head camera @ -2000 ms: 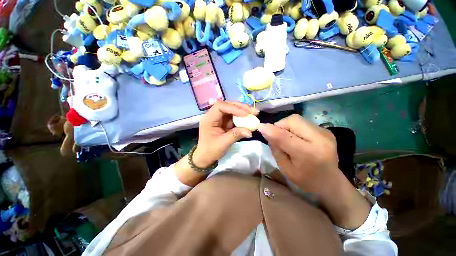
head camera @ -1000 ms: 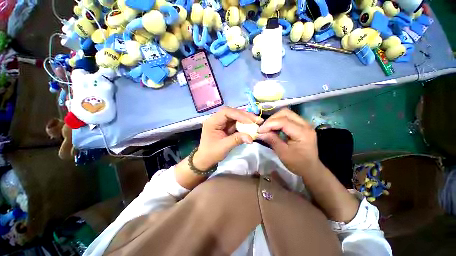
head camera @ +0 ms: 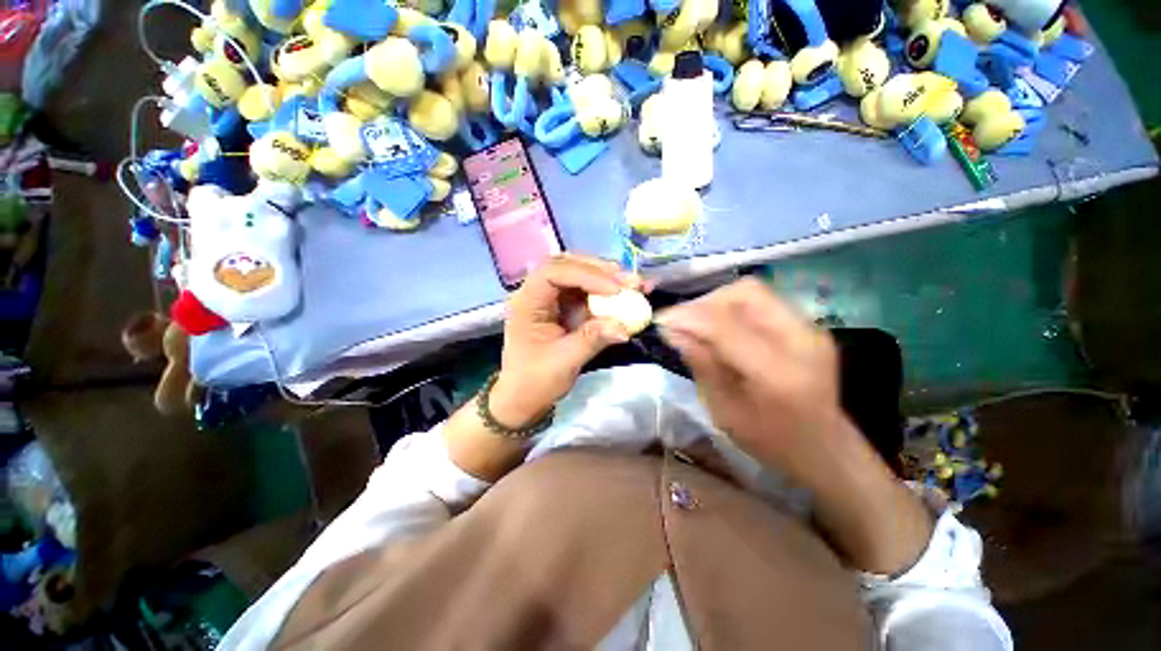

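Observation:
A small pale yellow-white plush piece (head camera: 620, 309) is pinched between the thumb and fingers of my left hand (head camera: 550, 333), just off the table's front edge. My right hand (head camera: 754, 360) is close to its right, blurred, with thumb and fingertips together. Whether a needle or thread is between them cannot be told. A second pale yellow plush piece (head camera: 663, 206) lies at the table edge beyond my hands, with a light-blue part and thin thread beside it.
The grey-blue table (head camera: 382, 286) bears a phone (head camera: 513, 210), a white bottle (head camera: 688, 127), a white plush with red detail (head camera: 242, 261) and a heap of yellow-and-blue plush toys (head camera: 395, 70). A carton (head camera: 1057, 445) with small plush pieces stands at right.
My right hand came in close to the held piece, then moved a little away to the right. My left hand keeps its hold. The second pale piece has shifted slightly.

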